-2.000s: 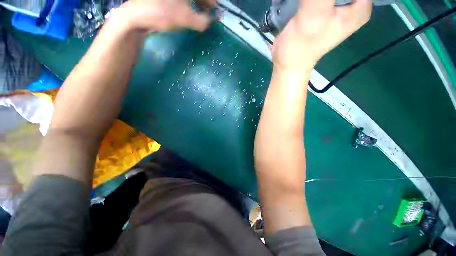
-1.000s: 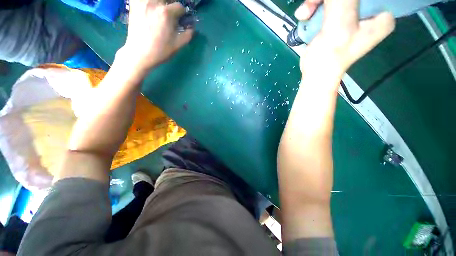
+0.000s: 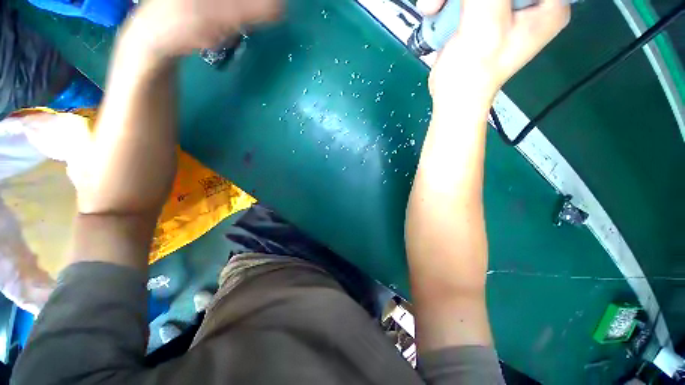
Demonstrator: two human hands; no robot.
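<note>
My left hand (image 3: 214,21) is at the top left, blurred by motion and partly cut off by the top edge; I cannot tell whether it holds anything. A dark circuit board assembly (image 3: 221,53) with silvery parts shows just below it; contact between them is unclear. My right hand (image 3: 499,34) is shut around the grey power tool (image 3: 443,31) at the top edge. The tool's dark ribbed nose points down-left, over the pale strip (image 3: 552,162). Tiny white specks are scattered on the green bench (image 3: 315,188) between my arms.
A small dark component (image 3: 572,212) lies beside the pale strip. A green block (image 3: 620,322) is at the lower right. A black cord (image 3: 593,71) loops right of my right wrist. A blue bin (image 3: 94,9) is at the top left. A yellow-orange sack (image 3: 197,199) is beside my lap.
My left hand has moved left and up from the dark assembly it was at a second ago. My right hand keeps its hold on the tool. The whole view has shifted slightly.
</note>
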